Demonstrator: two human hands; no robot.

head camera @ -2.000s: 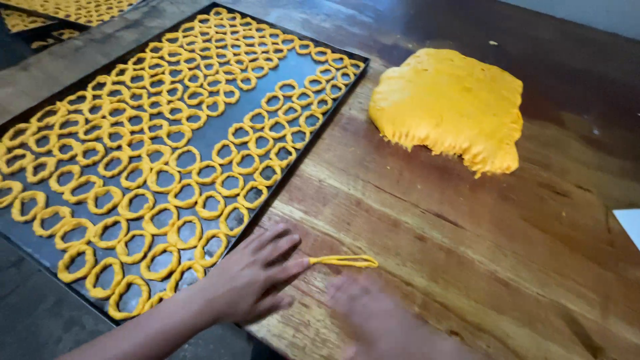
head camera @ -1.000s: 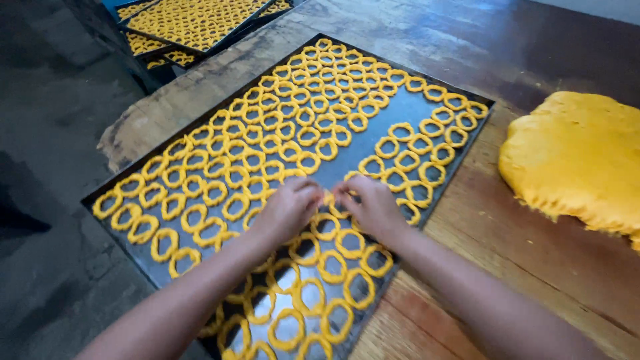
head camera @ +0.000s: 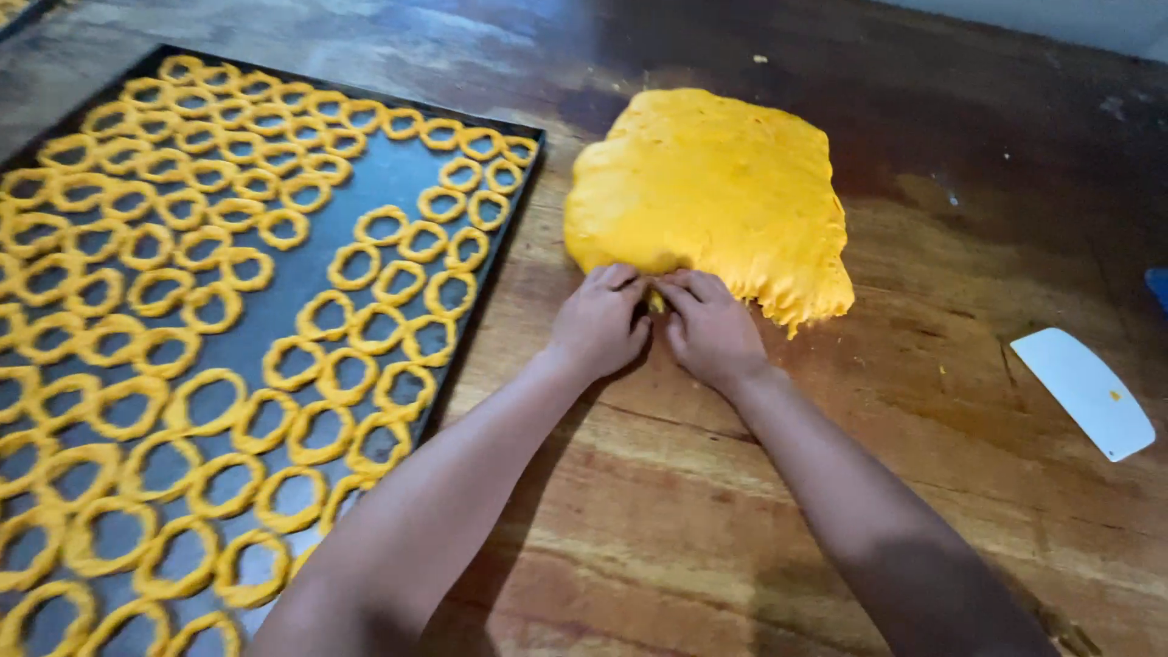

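Note:
A large slab of yellow dough [head camera: 703,187] lies on the wooden table, its near edge ragged. Both hands meet at that edge, left of its ragged part. My left hand [head camera: 602,319] pinches the dough with bent fingers, and my right hand [head camera: 712,324] grips it just beside. A small bit of dough shows between the fingertips; the fingertips themselves are partly hidden. To the left, a dark metal tray [head camera: 538,151] holds many rings of yellow dough [head camera: 216,307] in close rows, with a bare strip of metal running between them.
A white plastic dough scraper [head camera: 1083,392] lies on the wooden table [head camera: 730,529] at the right. Part of a blue object [head camera: 1157,287] shows at the right edge. A corner of another tray [head camera: 14,18] is at the top left. My left forearm passes over the tray's near right corner.
Both hands have moved from the rings on the tray to the near edge of the dough slab. The view has swung to the right since one second ago.

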